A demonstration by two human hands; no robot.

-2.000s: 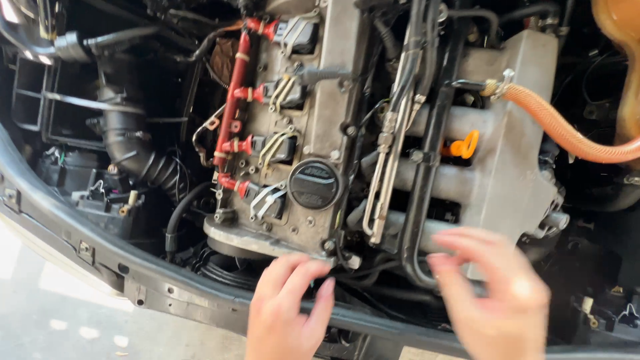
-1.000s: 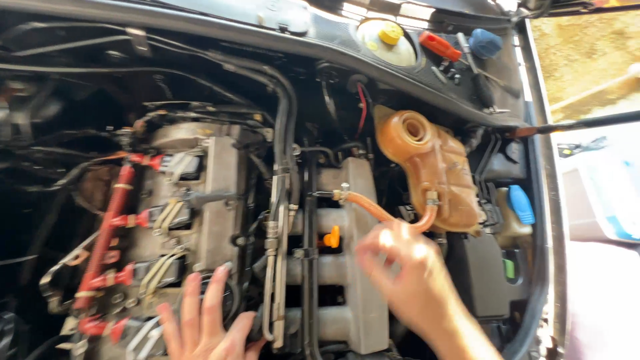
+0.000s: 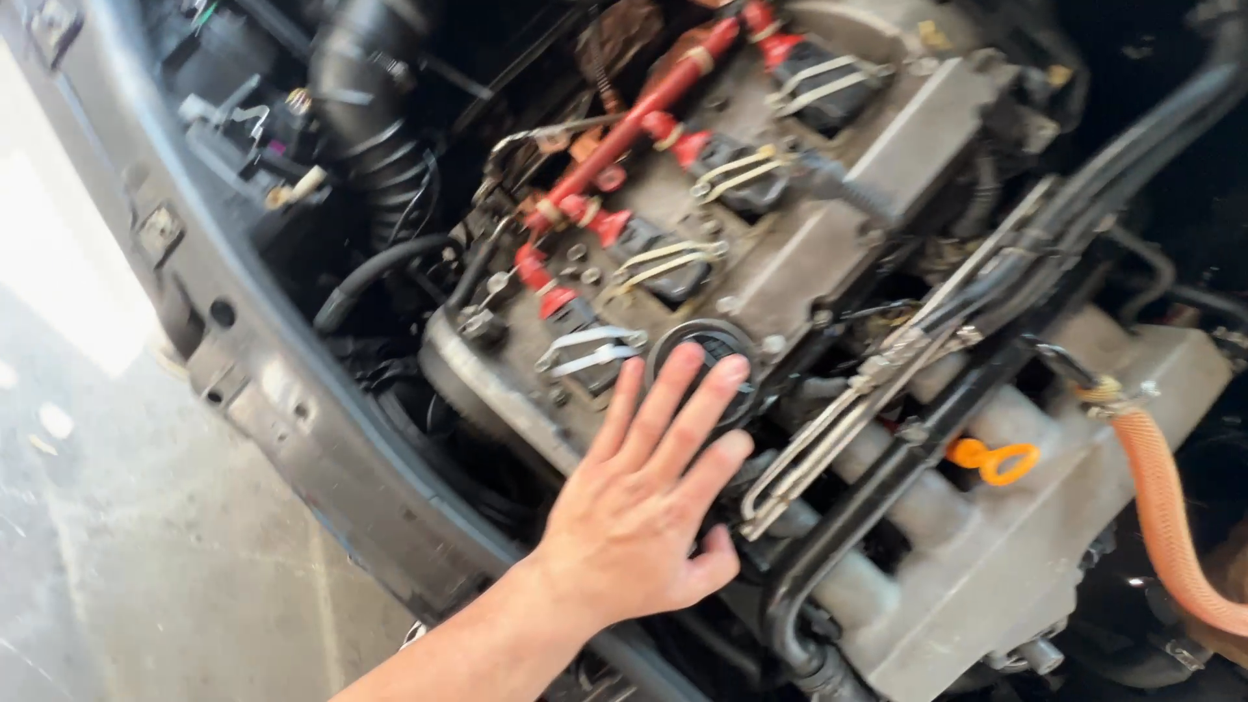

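Note:
My left hand (image 3: 648, 497) reaches in from the bottom with its fingers spread. Its fingertips lie on or just over the black oil filler cap (image 3: 707, 361) of the valve cover (image 3: 780, 263). Just beyond the fingers are black ignition coils (image 3: 663, 258) with pale straps, joined to a red wrapped harness (image 3: 643, 112). To the right of the hand run metal pipes (image 3: 838, 439) and a thick black pipe (image 3: 877, 478). An orange dipstick handle (image 3: 994, 460) stands by the grey intake manifold (image 3: 1014, 585). My right hand is out of view.
The car's front crossmember (image 3: 361, 458) curves along the left and under my forearm. A corrugated black air duct (image 3: 366, 127) lies at the upper left. An orange braided hose (image 3: 1155, 517) bends down at the right. Concrete floor (image 3: 166, 546) shows beyond the crossmember.
My right hand, near the orange hose a second ago, has left the view. My left hand is now at the oil filler cap. The view has swung to the engine's front left.

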